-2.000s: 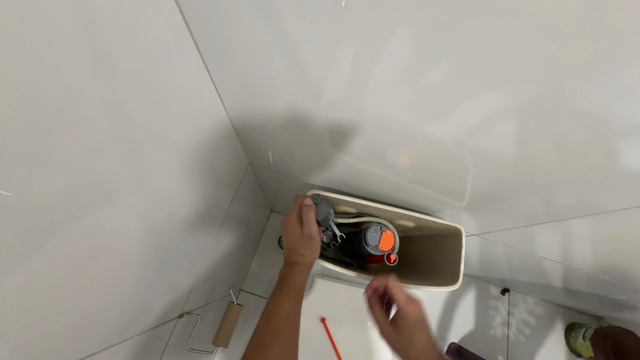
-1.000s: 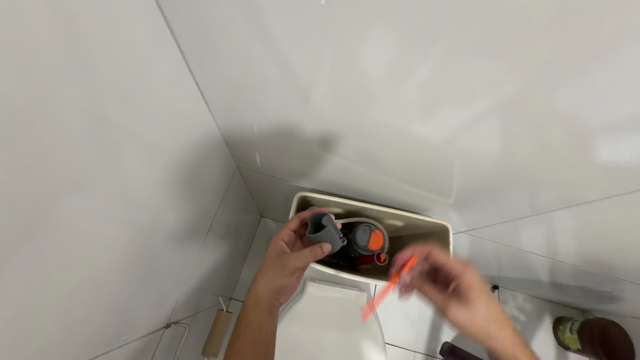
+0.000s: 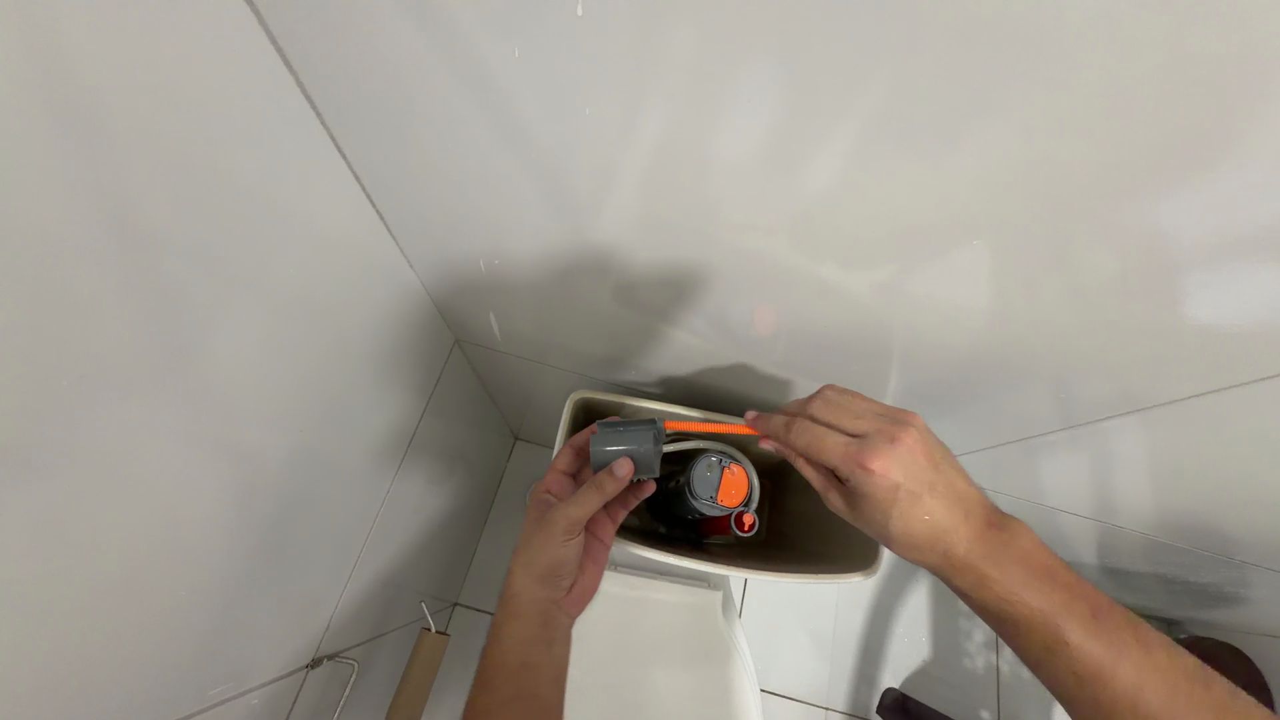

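Over the left part of an uncovered toilet cistern [image 3: 815,576], my left hand [image 3: 575,520] grips a dark grey plastic fill-valve float [image 3: 628,448]. My right hand [image 3: 870,460] pinches the right end of an orange threaded plastic rod [image 3: 710,427], whose other end meets the upper right edge of the grey part. Below the rod, inside the cistern, stands the flush valve with its grey and orange round top [image 3: 720,484]. A pale flexible tube [image 3: 752,470] curves around it to a small orange-red fitting [image 3: 745,522]. Fingers hide some of the grey part.
The closed white toilet lid [image 3: 655,640] lies in front of the cistern. A cardboard roll [image 3: 418,672] hangs on a wire holder at lower left. Tiled walls stand behind and to the left. A dark object [image 3: 905,705] is on the floor at lower right.
Two seconds ago the orange rod lay on the toilet lid; one second ago my right hand held it up. My left hand has lifted the grey part from the cistern, and the rod now meets it.
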